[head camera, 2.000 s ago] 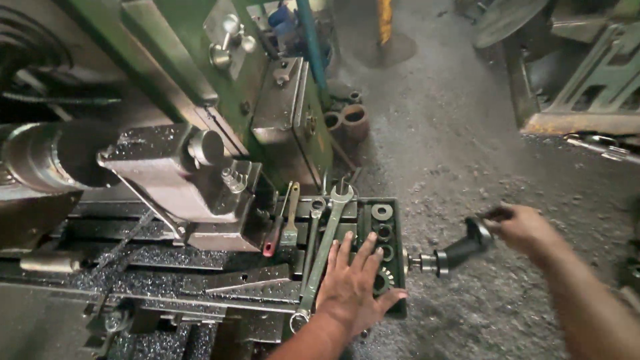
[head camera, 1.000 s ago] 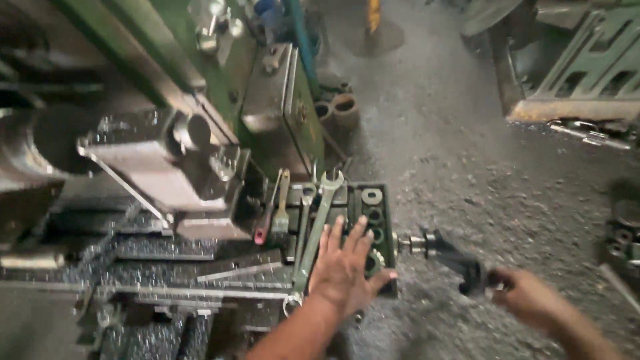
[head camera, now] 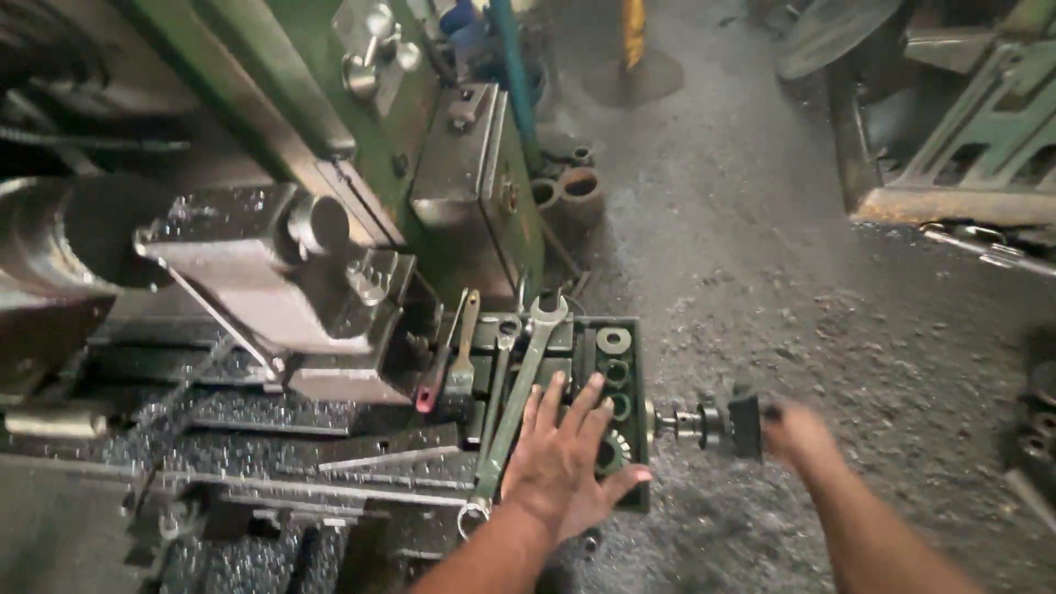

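Note:
My left hand (head camera: 557, 458) lies spread, palm down, over the right part of a green tray (head camera: 641, 355) at the end of a milling machine's table. Its fingers rest beside a large combination wrench (head camera: 521, 396). Near the fingertips and thumb, the tray holds metal rings (head camera: 613, 339) and a toothed cutter (head camera: 617, 450). My right hand (head camera: 796, 437), somewhat blurred, grips the handle of a dark crank (head camera: 747, 426) on the shaft at the table's end. A smaller wrench (head camera: 497, 379), a paintbrush (head camera: 466, 346) and a red-handled tool (head camera: 431, 388) lie to the left.
Metal chips cover the machine table (head camera: 272, 429). A machine arm support (head camera: 247, 264) stands over it at left, beside a green machine body (head camera: 462, 190). Hollow metal cylinders (head camera: 580, 183) stand on the chip-strewn floor (head camera: 726, 272). Another green machine frame (head camera: 973, 140) is at upper right.
The crank has turned, and my right hand has moved round with its handle. My left hand has stayed spread on the tray beside the large wrench.

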